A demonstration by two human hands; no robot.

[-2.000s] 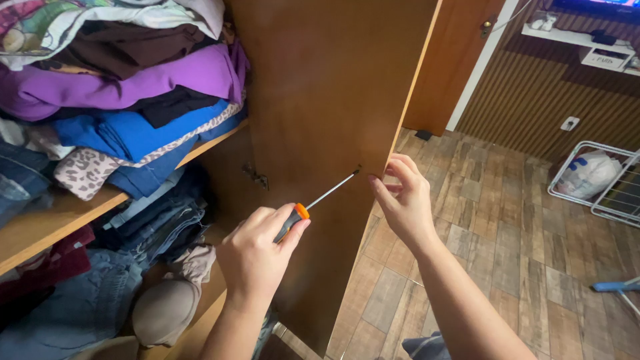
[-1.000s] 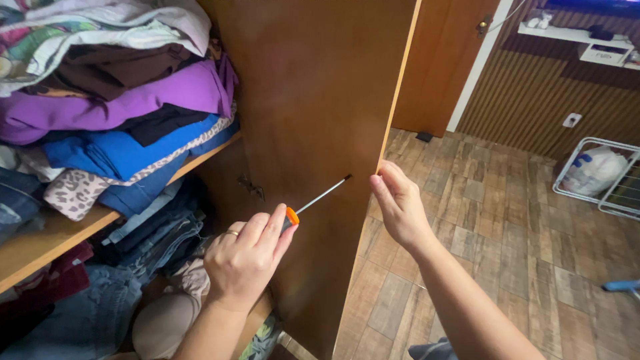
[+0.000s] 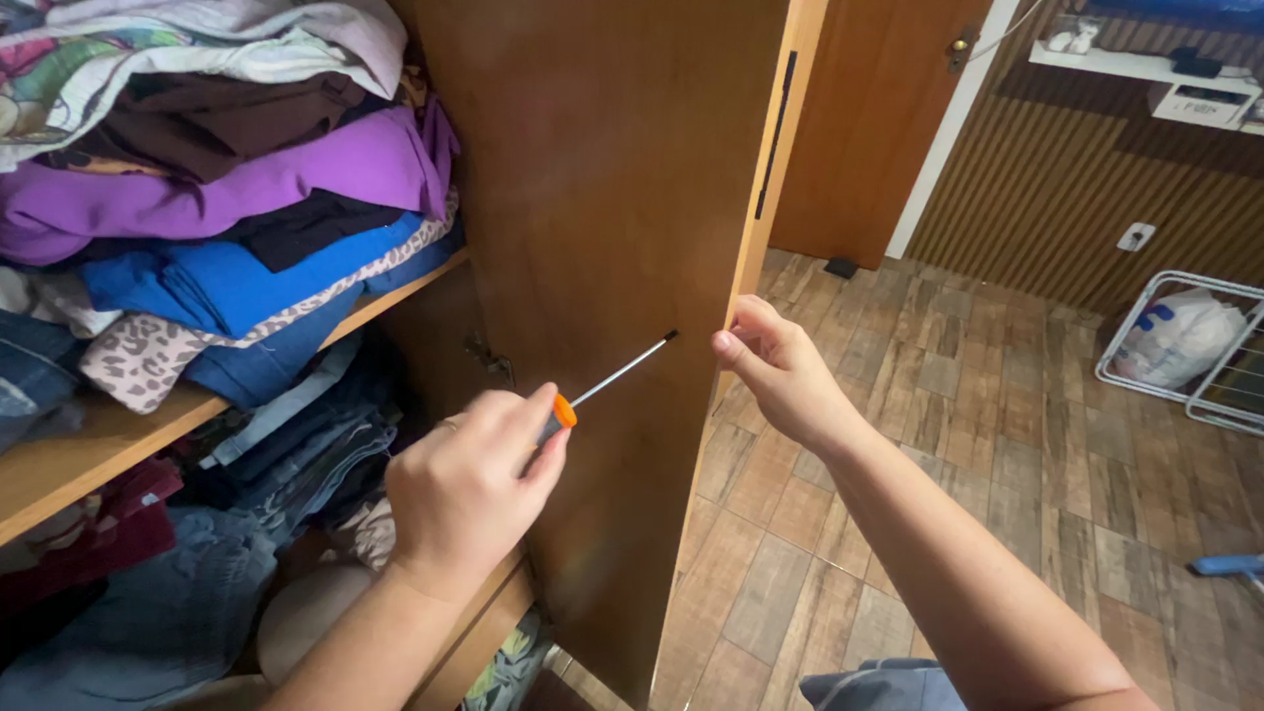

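A wooden wardrobe door (image 3: 602, 197) stands swung out from the shelves. In my left hand (image 3: 469, 484) is a screwdriver (image 3: 620, 371) with an orange and dark handle; its dark tip points up and right at the door's inner face, near the free edge. Whether the tip touches the wood I cannot tell. My right hand (image 3: 780, 370) is at the door's edge, thumb on the inner side and fingers bent around the edge, partly hidden. Above that hand, a black strip or handle (image 3: 775, 133) runs along the edge. A metal hinge (image 3: 491, 360) shows behind my left hand.
Folded clothes (image 3: 227, 197) fill the wooden shelf (image 3: 178, 425) at left, with jeans and other garments (image 3: 197, 583) below. Beyond the door are a wood-look tiled floor, a brown room door (image 3: 869, 128), a white rack (image 3: 1136, 375) holding a plastic bag, and a wall shelf (image 3: 1096, 61).
The wardrobe door has turned a little, so its outer edge with the black strip now shows. Both hands keep about the same places on the screwdriver and the door edge.
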